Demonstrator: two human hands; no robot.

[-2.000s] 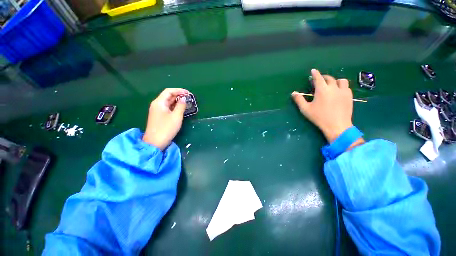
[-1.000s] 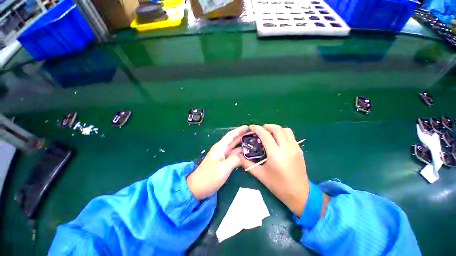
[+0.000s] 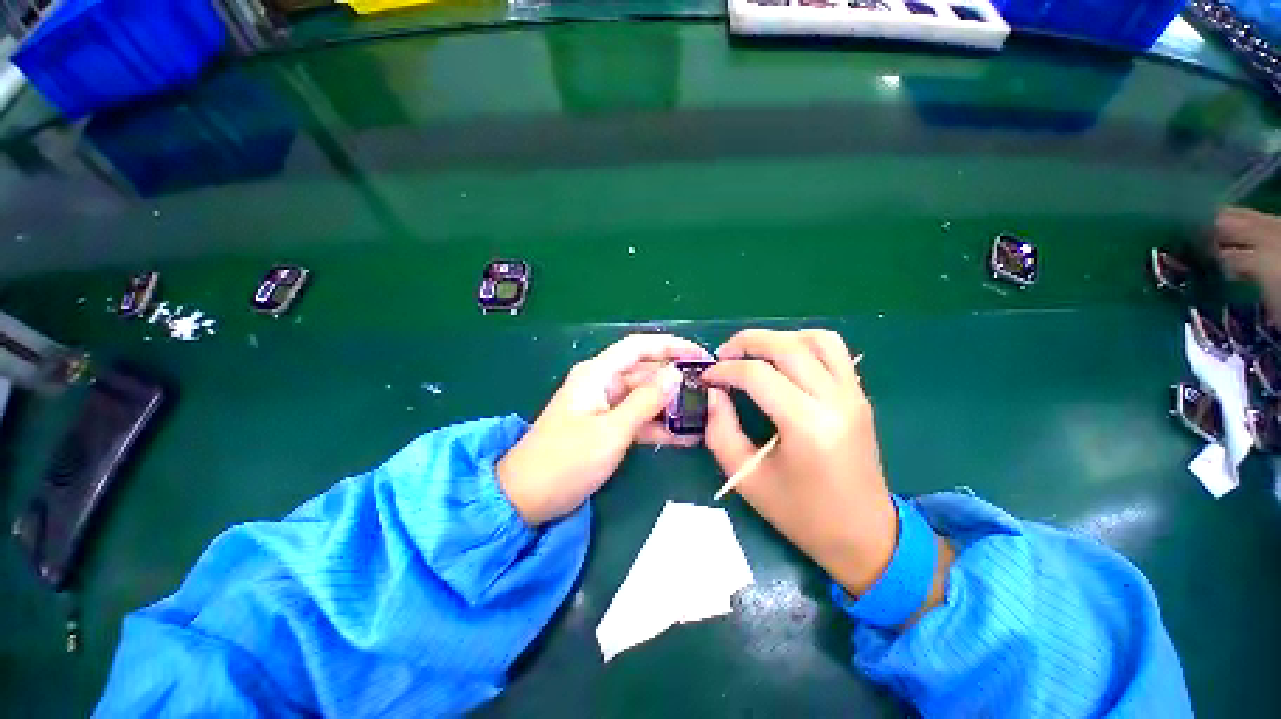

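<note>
A dark watch case [image 3: 688,403] with a shiny rim is held between both hands above the green bench. My left hand [image 3: 597,421] grips its left side, thumb on the case. My right hand [image 3: 808,436] has its fingertips on the case's right side and also holds a thin wooden stick [image 3: 747,469], which slants through the hand with its tip near the lower palm. Part of the case is hidden by fingertips. A white wipe [image 3: 680,577] lies flat on the bench below the hands.
Watch cases [image 3: 504,285] lie spaced in a row on the bench [image 3: 787,183]. A case pile with a white wipe [image 3: 1219,400] is at right, with another person's hand [image 3: 1250,250] beside it. White scraps [image 3: 183,323] and a black device [image 3: 94,471] are at left. Blue bins [image 3: 120,54] stand behind.
Since two seconds ago, both hands have come together around one case, and my left hand has left another case on the bench. Another person's hand has appeared at right.
</note>
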